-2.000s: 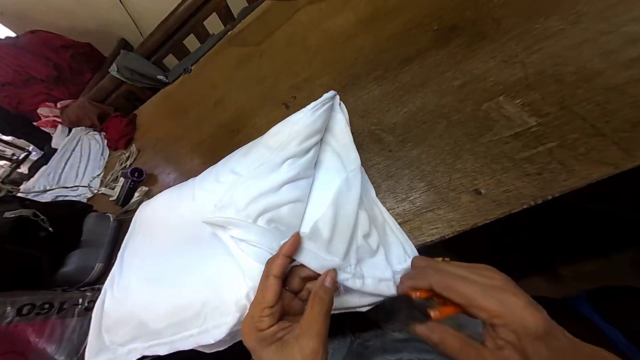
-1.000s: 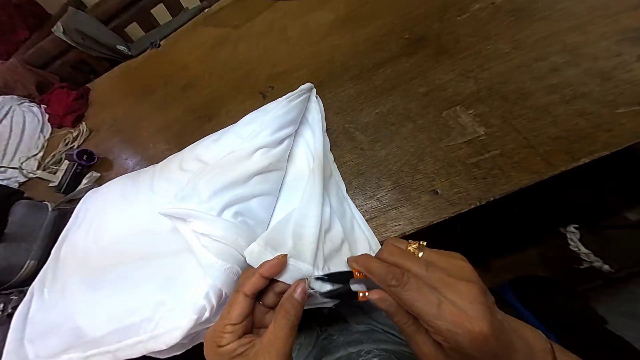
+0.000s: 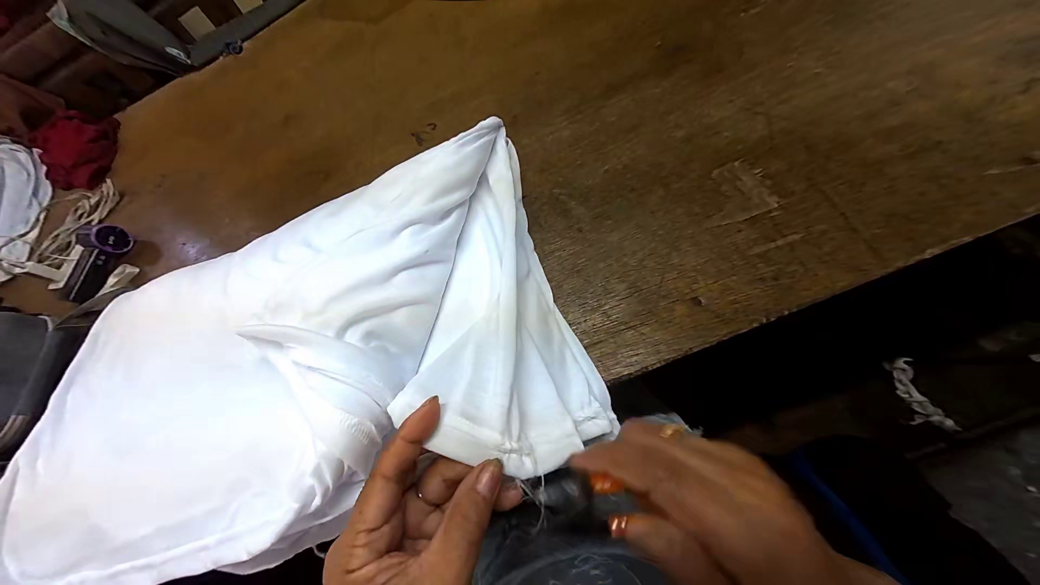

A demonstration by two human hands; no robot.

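White fabric, sewn and folded to a point at its top, lies over the wooden table and its near edge. My left hand pinches the hemmed edge of the cloth between thumb and fingers. Loose threads hang from the hem beside the thumb. To the right of the hem, my right hand, blurred, holds a small tool with orange parts, apparently thread snips. Its dark blades are too blurred to make out clearly.
The wooden table spans the top. At the left are a red cloth, cords, a black and purple device and a dark grey container. A white twisted strip is beyond the table edge at right.
My right hand, with the orange-marked tool, was at the hem a second ago and has drawn slightly away to the right. My left hand still pinches the hem. The view has shifted right.
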